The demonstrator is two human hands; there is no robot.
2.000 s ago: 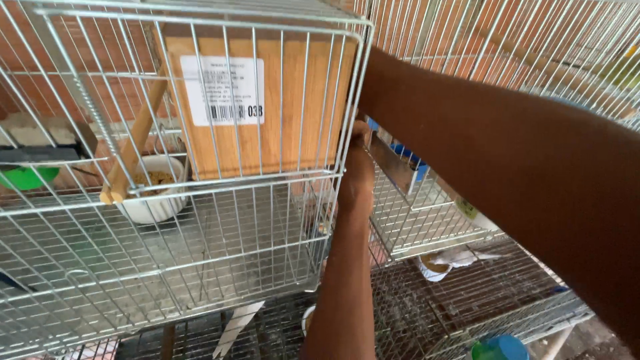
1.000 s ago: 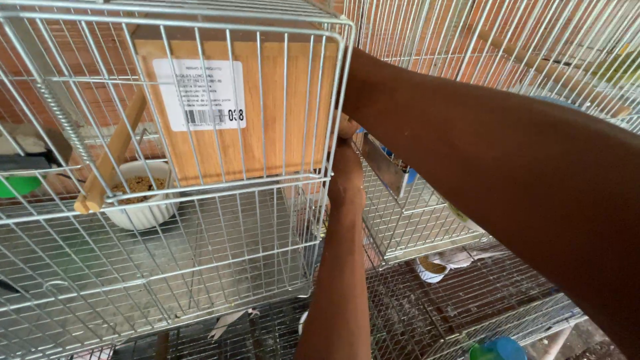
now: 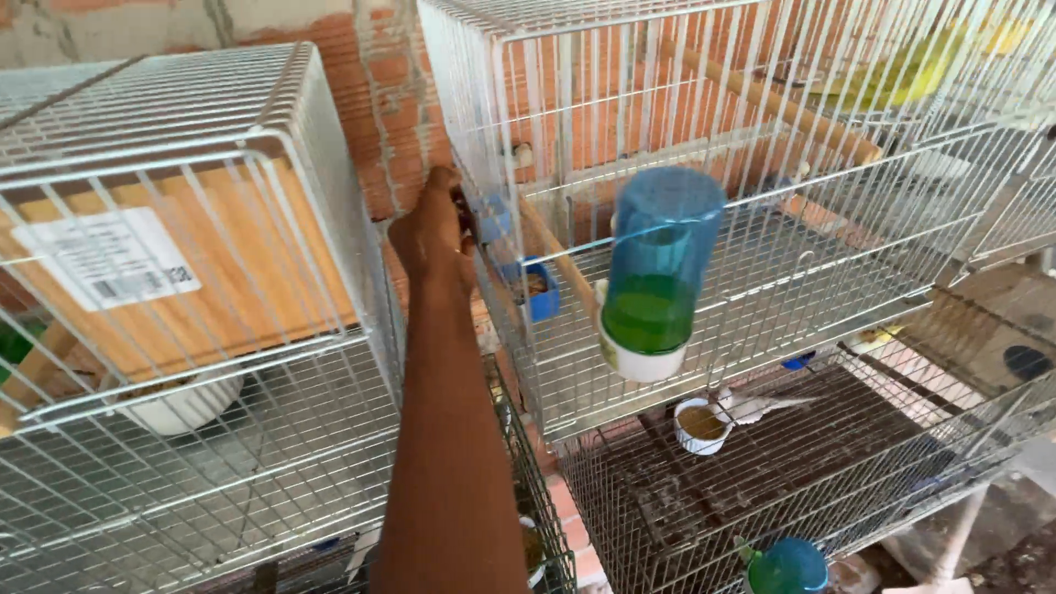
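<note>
My left hand reaches up into the gap between two wire cages, its fingers curled at the left side wall of the right cage. Its fingertips are partly hidden, and I cannot tell whether they hold anything. Just right of the hand, a blue plastic cup shows through the wires, with a blue feed cup below it. A blue drinker holding green liquid hangs on the front of the right cage. Beside my forearm stands the left cage with a labelled wooden box inside. My right hand is out of view.
A brick wall rises behind the cages. Wooden perches and a yellow-green bird are at the upper right. A lower cage contains a pale bird beside a white feed bowl. Another drinker hangs low.
The right arm, which crossed from the right before, has left the view. My left hand is now visible at the right cage's side. The view has shifted right.
</note>
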